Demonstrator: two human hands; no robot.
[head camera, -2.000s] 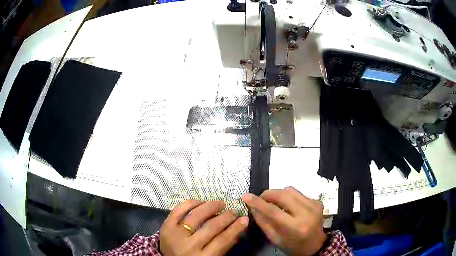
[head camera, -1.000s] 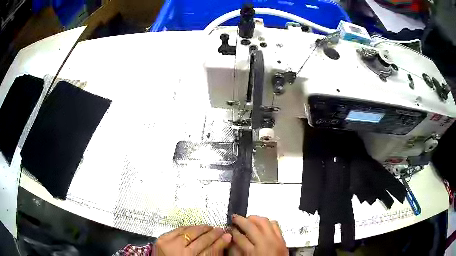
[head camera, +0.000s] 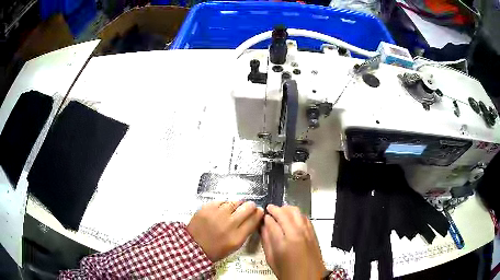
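Observation:
A narrow black strip (head camera: 276, 186) runs from under the presser foot (head camera: 272, 157) toward me, along the edge of the see-through mesh panel (head camera: 249, 158). My left hand (head camera: 226, 228) is bare, its fingertips pinched at the mesh and strip edge just in front of the bed plate. My right hand (head camera: 291, 239) is bare, its fingertips closed on the strip beside the left fingertips. The hands nearly touch and hide the strip's near part. The mesh outline is hard to see against the white table.
The machine head with a lit display (head camera: 405, 149) stands at right. A black strip bundle (head camera: 370, 208) hangs below it. Two dark panel stacks lie at left, the larger (head camera: 77, 164) on the table. A blue crate (head camera: 219, 24) is behind. Blue-handled snips (head camera: 454, 231) lie at right.
Both hands have moved forward along the strip, close to the foot. Less strip shows between foot and fingertips. The camera view has shifted, showing more of the blue crate behind.

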